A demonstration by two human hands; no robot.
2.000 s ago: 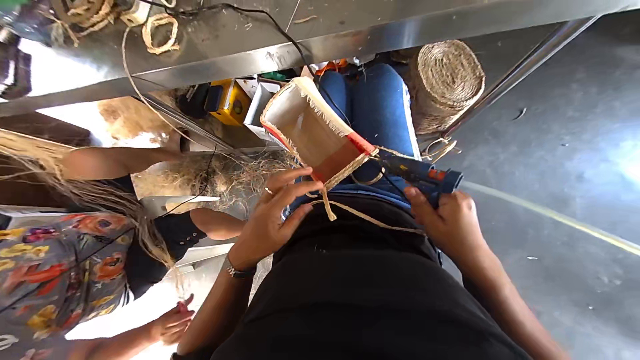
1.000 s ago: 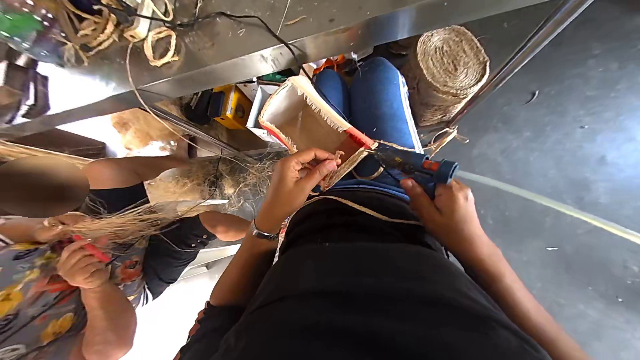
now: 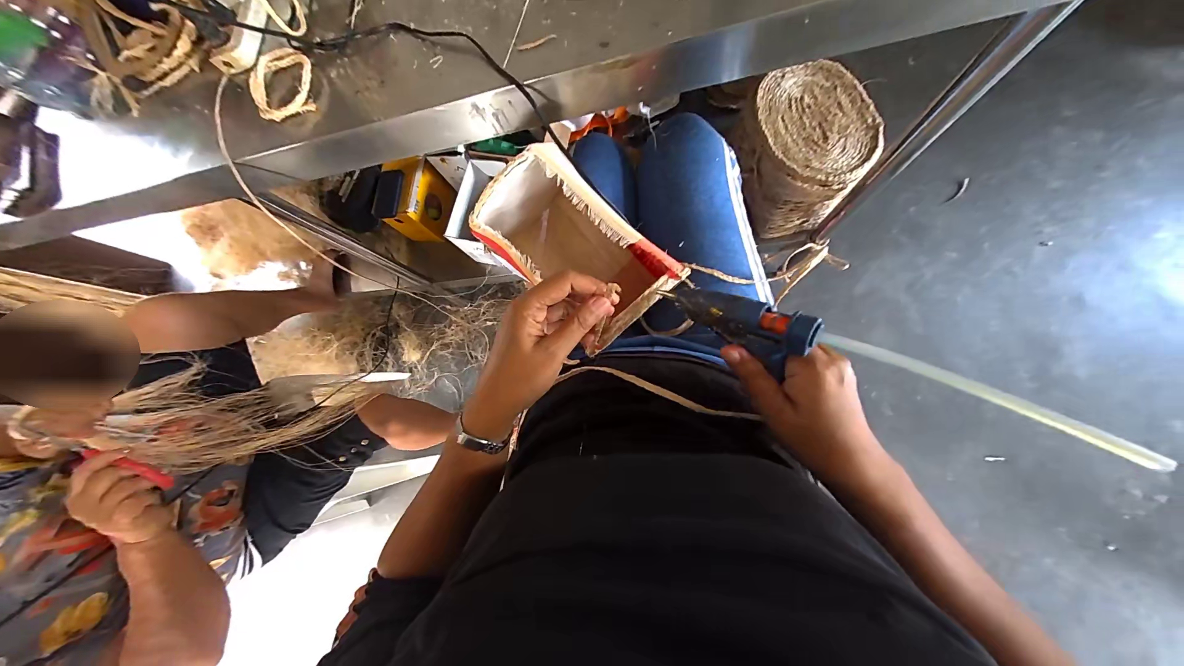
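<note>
An open box [image 3: 564,217] with a pale lining, red patches and braided fibre along its edges rests tilted on my lap. My right hand [image 3: 809,402] is closed around a blue hot glue gun [image 3: 754,324], whose nozzle is at the box's near right corner. A long translucent glue stick [image 3: 999,400] sticks out of the gun's back. With finger and thumb, my left hand [image 3: 555,338] pinches a braided fibre cord [image 3: 612,294] over the box's near edge. A loose length of cord [image 3: 661,393] lies across my waist.
A metal table [image 3: 388,120] with a black cable and cord loops [image 3: 280,85] runs across the top. Under it are a large roll of braided cord [image 3: 819,139] and a yellow box [image 3: 421,199]. At left, a co-worker's hand [image 3: 116,495] holds a red-handled tool beside loose fibres.
My left hand has gone from spread fingers at the box's near edge to a pinch on the cord. The co-worker has leaned into view with fibres and a red-handled tool.
</note>
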